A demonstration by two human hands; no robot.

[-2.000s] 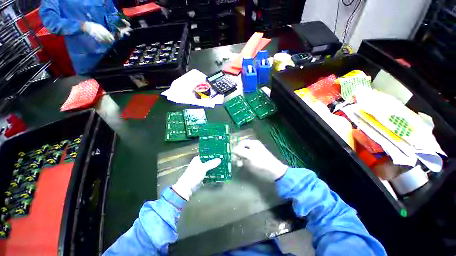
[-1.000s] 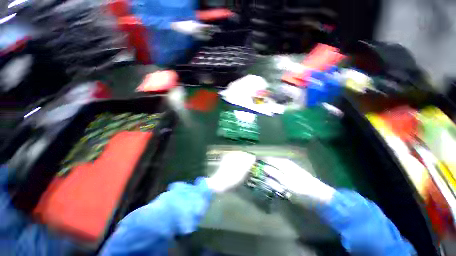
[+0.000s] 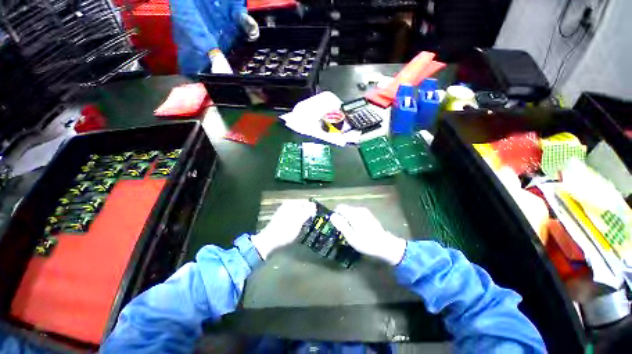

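My left hand (image 3: pixel 285 225) and my right hand (image 3: pixel 360 230), both in white gloves, hold a dark circuit board panel (image 3: pixel 323 237) between them, component side up, tilted above the grey-green work mat (image 3: pixel 312 280). The left hand grips its upper left part, the right hand its upper right edge. Fingertips are partly hidden behind the panel. Green panels lie beyond the mat: two side by side at centre (image 3: pixel 303 162) and two more to the right (image 3: pixel 395 154).
A black tote (image 3: pixel 181 181) at left holds rows of boards on a red liner (image 3: pixel 90 256). A supplies bin (image 3: pixel 509 218) stands at right. Thin green strips (image 3: pixel 443 216) lie beside the mat. Blue holders (image 3: pixel 404 110) and a calculator (image 3: pixel 362 115) stand beyond. A person works opposite.
The panel has turned from its green side to its dark component side, and both hands now hold it. The view has shifted left, so the bench things appear further right.
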